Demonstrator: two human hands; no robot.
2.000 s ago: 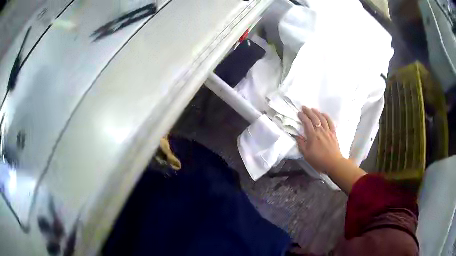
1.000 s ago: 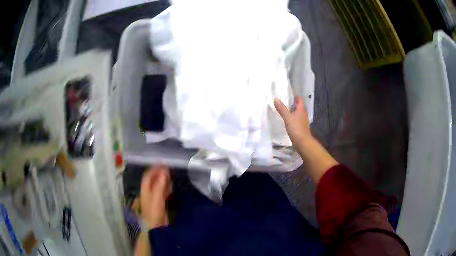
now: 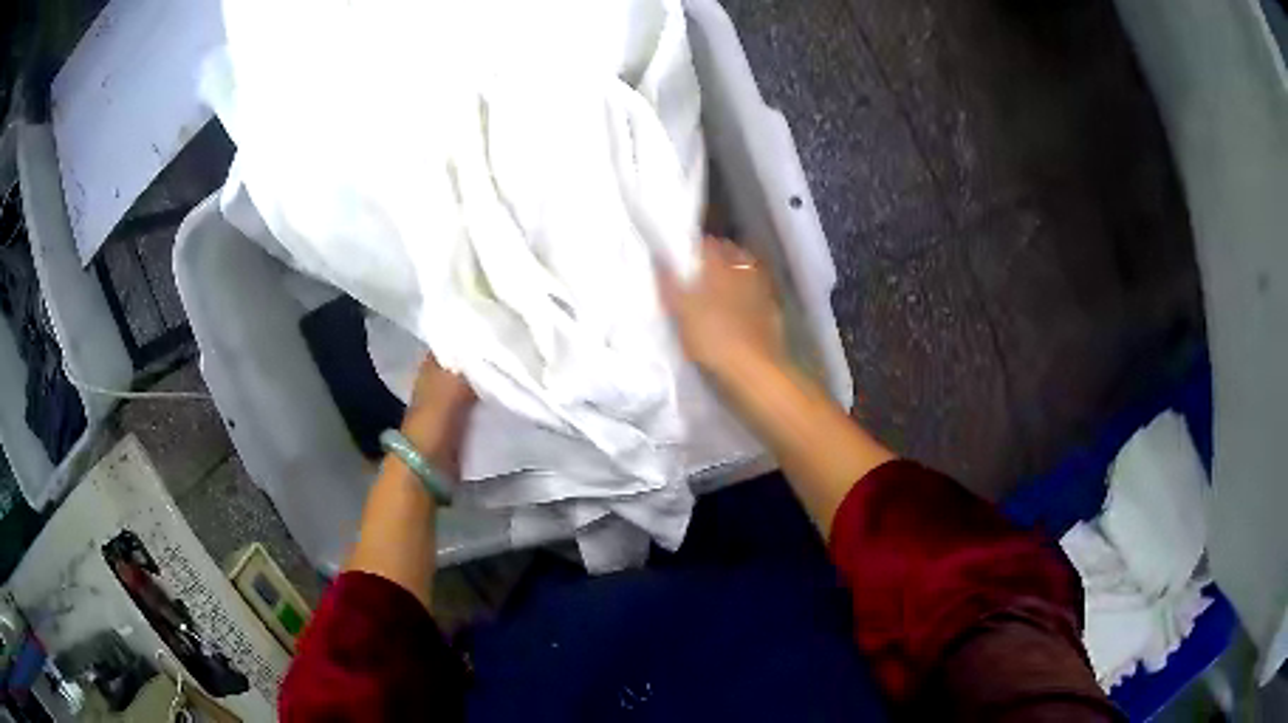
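Note:
A large gathered bundle of white fabric pieces lies in and over the whitish plastic tub in front of my lap. Its near ends hang over the tub's near rim. My left hand, with a green bangle at the wrist, is at the bundle's lower left side, its fingers hidden by the fabric. My right hand, with a ring, is against the bundle's right side, its fingertips partly hidden between fabric and tub wall. A black phone-like slab lies in the tub at the left.
The machine table with a dark tray of small parts is at the lower left. A white sheet and another tub are at the upper left. A blue bin with white pieces is at the lower right, beside a large pale container.
The view has turned from the table to the tub. My left hand has come from the tub's near edge to the bundle's left side. My right hand is now lower along its right side.

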